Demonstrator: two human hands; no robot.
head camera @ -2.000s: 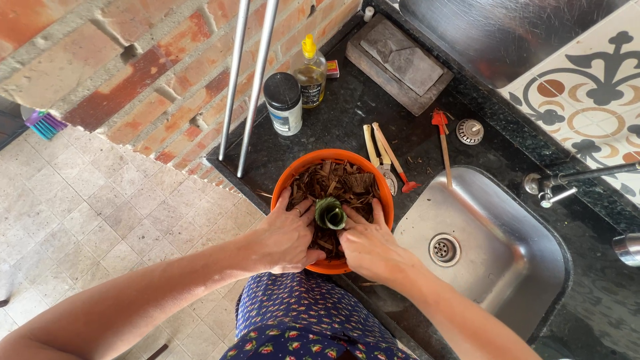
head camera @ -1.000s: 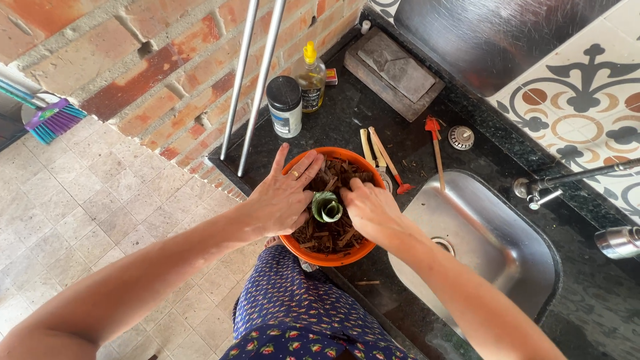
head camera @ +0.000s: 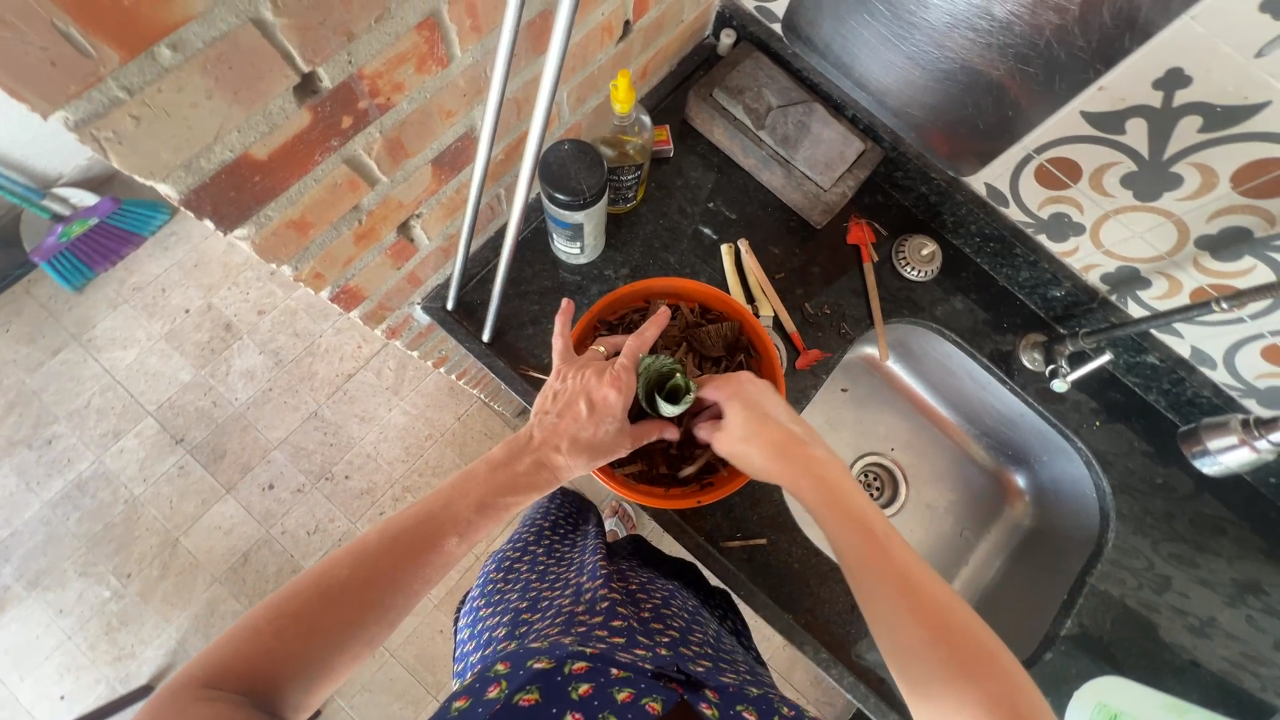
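An orange plant pot [head camera: 690, 497] full of bark chips [head camera: 712, 335] stands at the counter's edge, in the middle of the head view. A green plant with rolled leaves [head camera: 665, 386] rises from its centre. My left hand [head camera: 590, 405] lies over the pot's left side with fingers spread, thumb and forefinger around the plant's base. On the plant's right, my right hand [head camera: 752, 425] has its fingers curled down at the bark beside the leaves; the fingertips are partly hidden, so whether they pinch anything does not show.
Behind the pot lie pruning shears [head camera: 735, 275] and a small red rake [head camera: 785, 310]. Another red-headed tool [head camera: 868, 280] leans into the steel sink [head camera: 960, 460]. A black-lidded jar [head camera: 575, 205], an oil bottle [head camera: 625, 150] and two metal poles [head camera: 520, 180] stand left of a stone block [head camera: 785, 135].
My left hand has lowered around the plant from the pot's upper left rim. My right hand has shifted from the bark behind the plant to its right side.
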